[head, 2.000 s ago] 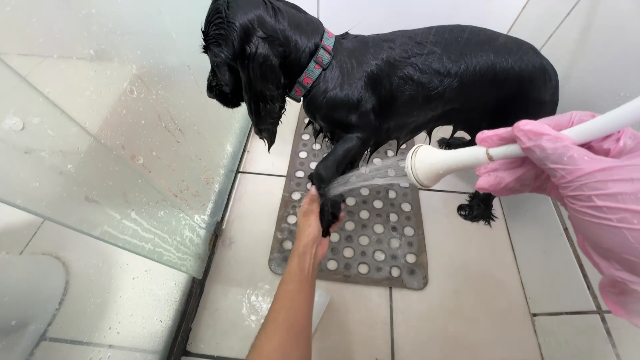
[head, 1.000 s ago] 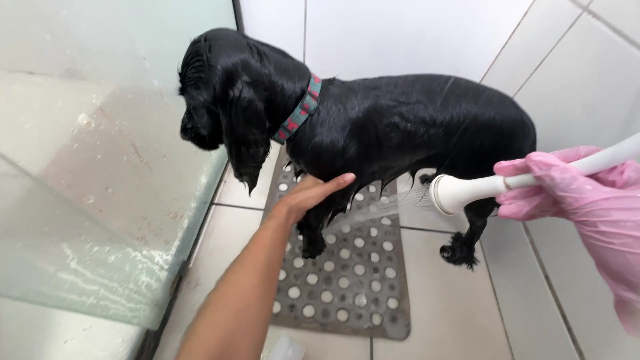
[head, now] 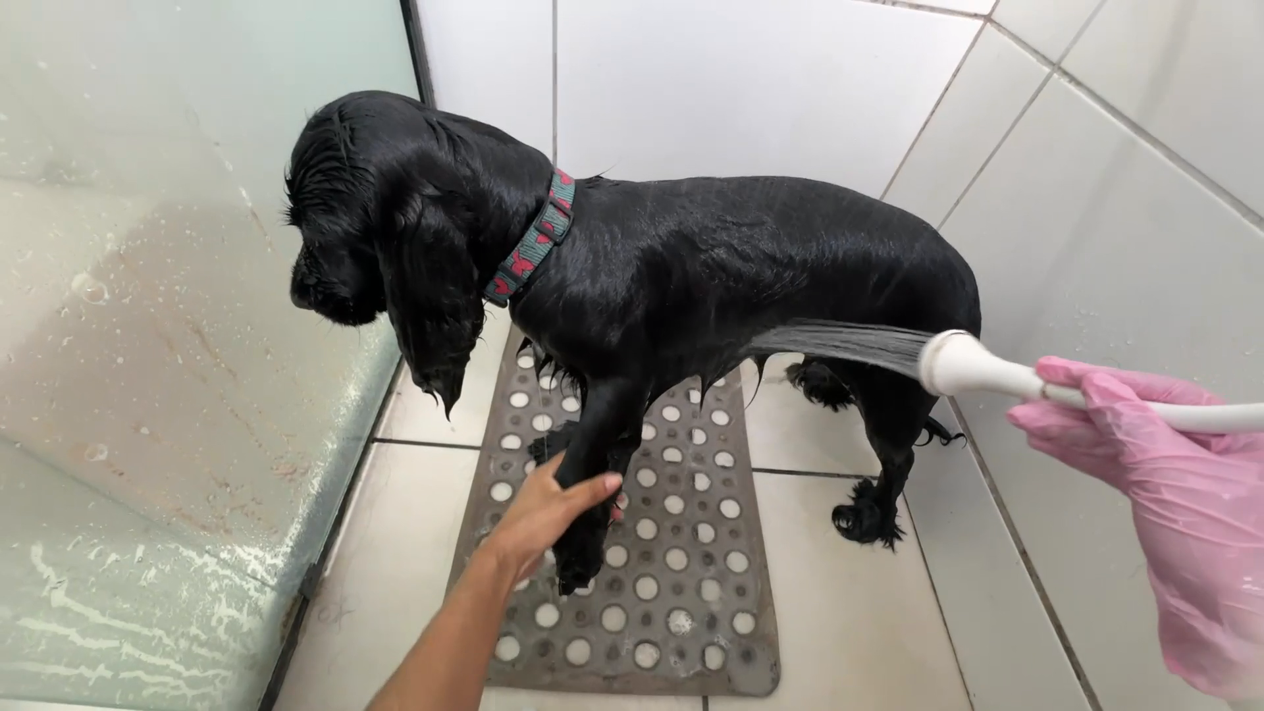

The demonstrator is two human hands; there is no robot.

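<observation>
A wet black dog point(head: 790, 247) stands side-on with its head at the left, wearing a green collar with red shapes point(head: 533, 240). My left hand point(head: 558, 509), bare, is wrapped around the lower part of its front leg point(head: 600, 434), thumb in front and most fingers hidden behind. At the right, my right hand point(head: 1116, 415) wears a pink glove and grips the handle of a white shower head point(head: 958, 363). Water sprays from it leftward onto the dog's side and belly.
A grey rubber bath mat with round holes point(head: 647, 617) lies on the tiled floor point(head: 849, 612) beneath the dog's front. A wet glass shower panel point(head: 188, 326) stands at the left. White tiled walls point(head: 731, 89) rise behind and at the right.
My left hand has moved down from the dog's upper front leg to its lower leg. The spray, lower on the front leg before, now meets the side and belly.
</observation>
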